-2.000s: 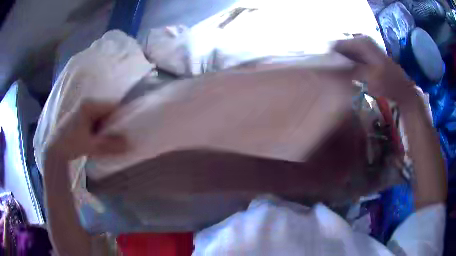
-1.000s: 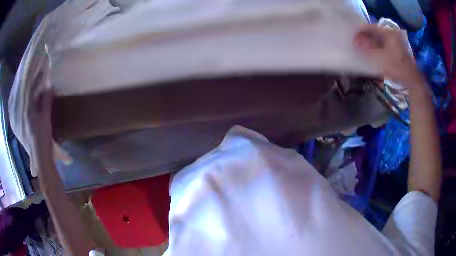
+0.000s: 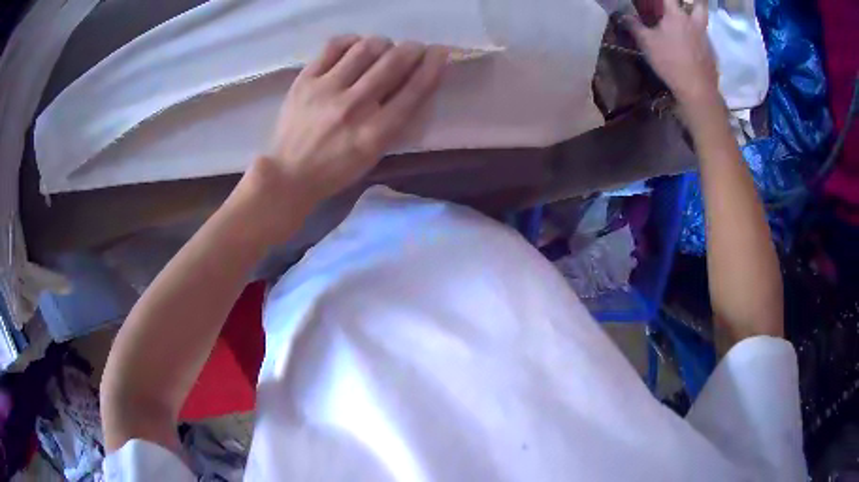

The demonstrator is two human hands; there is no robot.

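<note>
A long off-white garment panel [image 3: 527,104] lies across the brown-grey pressing board [image 3: 122,212], with an open seam or fold edge running lengthwise along it. My left hand [image 3: 344,108] lies flat on the panel's middle, fingers together over the seam, gripping nothing that I can see. My right hand [image 3: 673,42] is at the board's right end, near the top edge of the picture. Its fingers are curled at a small dark red thing, probably the iron's handle, mostly hidden and cut off, so the grip is unclear.
Pale cloth layers [image 3: 19,141] drape over the board's left end. A red stool [image 3: 231,362] is below the board. A blue basket [image 3: 655,268] with scraps and blue plastic bags [image 3: 796,85] are at right. White cloth covers my front. Cloth scraps lie at lower left.
The panel, earlier held at both ends, now lies on the board. My left hand has moved from its left end to its middle. My right hand has left it and moved up to the board's right end.
</note>
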